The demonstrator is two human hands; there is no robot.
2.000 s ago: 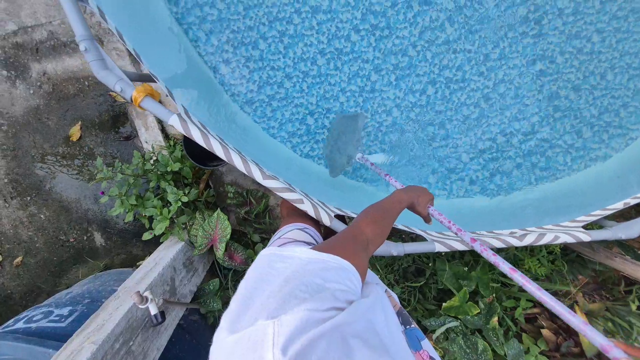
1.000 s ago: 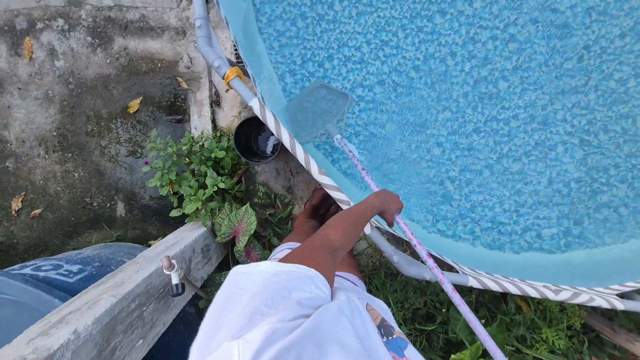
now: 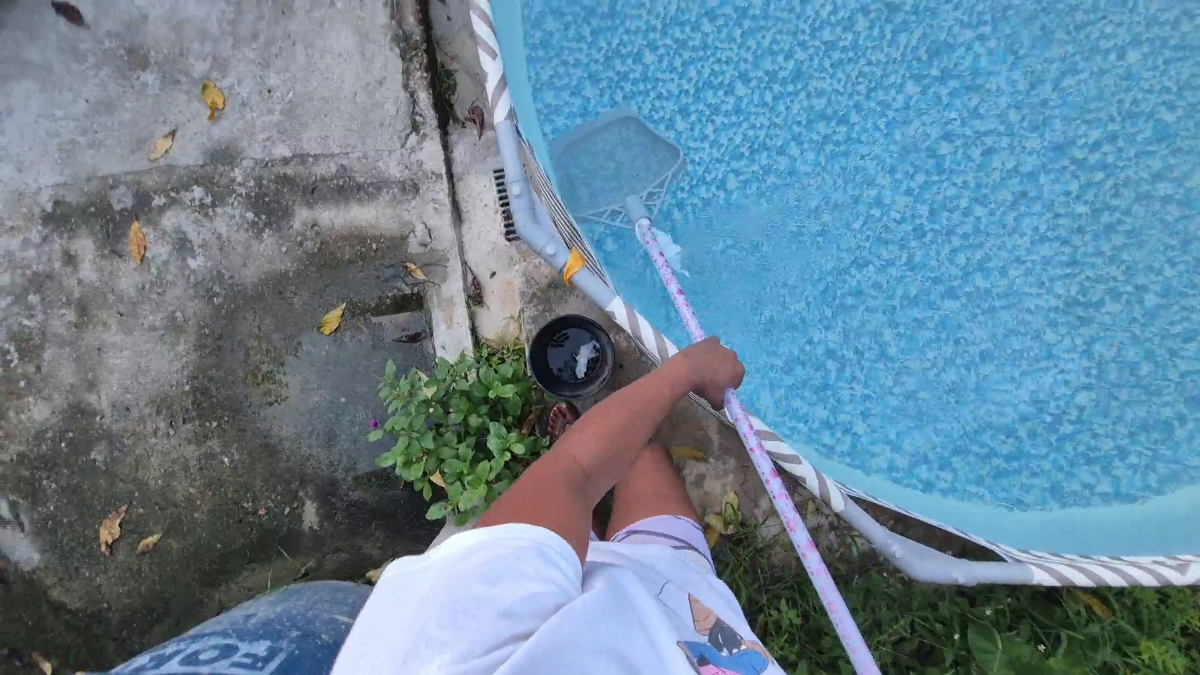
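My left hand (image 3: 714, 368) is closed around a white pole with a pink pattern (image 3: 787, 511), just over the pool's rim. At the pole's far end, a flat mesh leaf skimmer (image 3: 619, 169) lies in the water against the inner wall of the above-ground pool (image 3: 919, 262). A small whitish piece (image 3: 667, 248) shows in the water beside the pole's tip. The pole's near end runs out of the bottom edge of the view. My right hand is not in view.
Left of the pool's grey frame pipe (image 3: 525, 220) stands a black bucket (image 3: 572, 358) with liquid inside. A leafy plant (image 3: 459, 427) grows beside it. A blue barrel (image 3: 272, 628) is at the bottom left, near concrete with fallen leaves. Grass (image 3: 937, 619) borders the pool's lower side.
The skimmer has moved along the pool wall to the upper left, with my left hand staying on the pole. The view has shifted to the left, and the bucket now shows fully.
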